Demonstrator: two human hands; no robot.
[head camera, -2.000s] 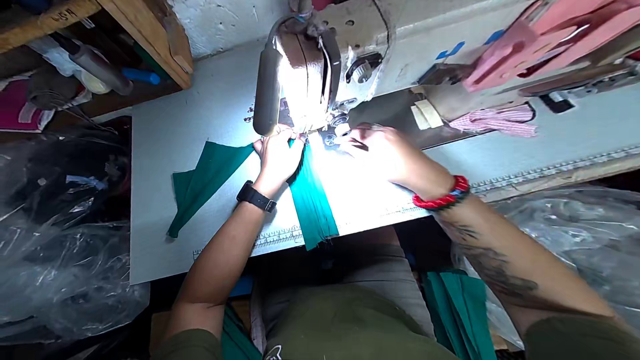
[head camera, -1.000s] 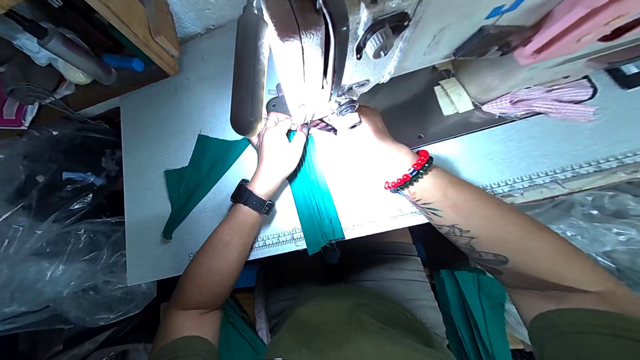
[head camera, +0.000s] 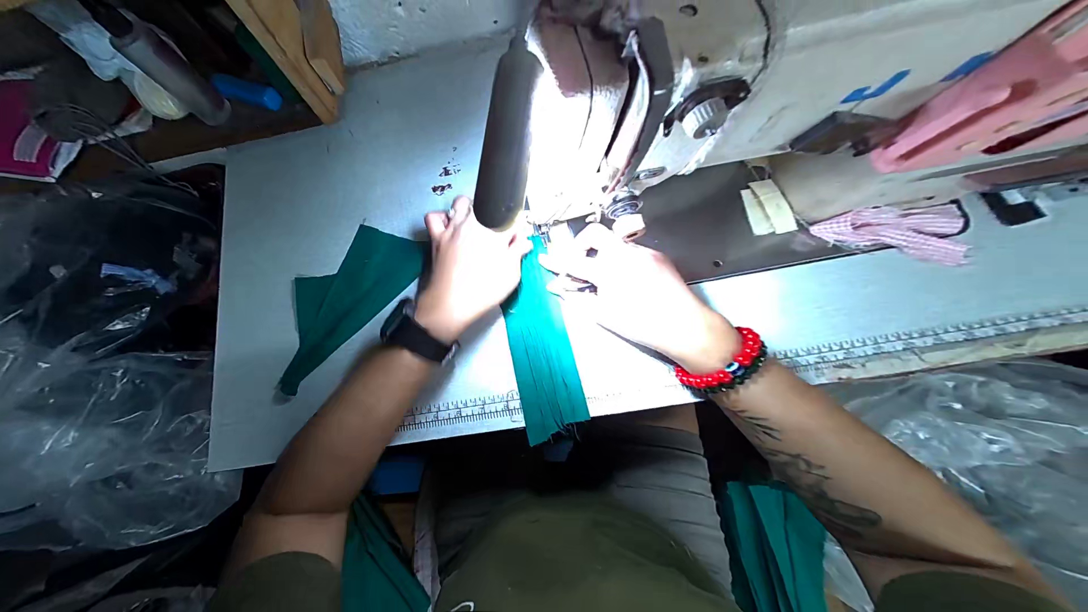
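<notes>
Under the needle area of an industrial sewing machine (head camera: 710, 119) lies a green fabric strip (head camera: 546, 365), its frayed end hanging over the table's front edge. Pressed on the cloth just left of the presser foot is my left hand (head camera: 474, 268), its fingertips partly behind the lamp-like dark cylinder (head camera: 507, 136). My right hand (head camera: 633, 289) is at the right side of the foot, fingers bent around small scissors or snips (head camera: 578, 285), partly hidden and washed out by glare. Another part of green fabric (head camera: 353, 293) spreads on the table left of my left hand.
A measuring tape (head camera: 463, 414) runs along the front edge of the table. Pink plastic (head camera: 977, 110) and a checked cloth (head camera: 901, 229) are at the machine's right. A wooden shelf (head camera: 289, 55) stands at upper left. Clear plastic bags (head camera: 93, 425) flank the table; more green fabric (head camera: 773, 544) hangs below.
My left hand has shifted slightly left and lies flatter beside the foot. The green strip still lies in front of the foot.
</notes>
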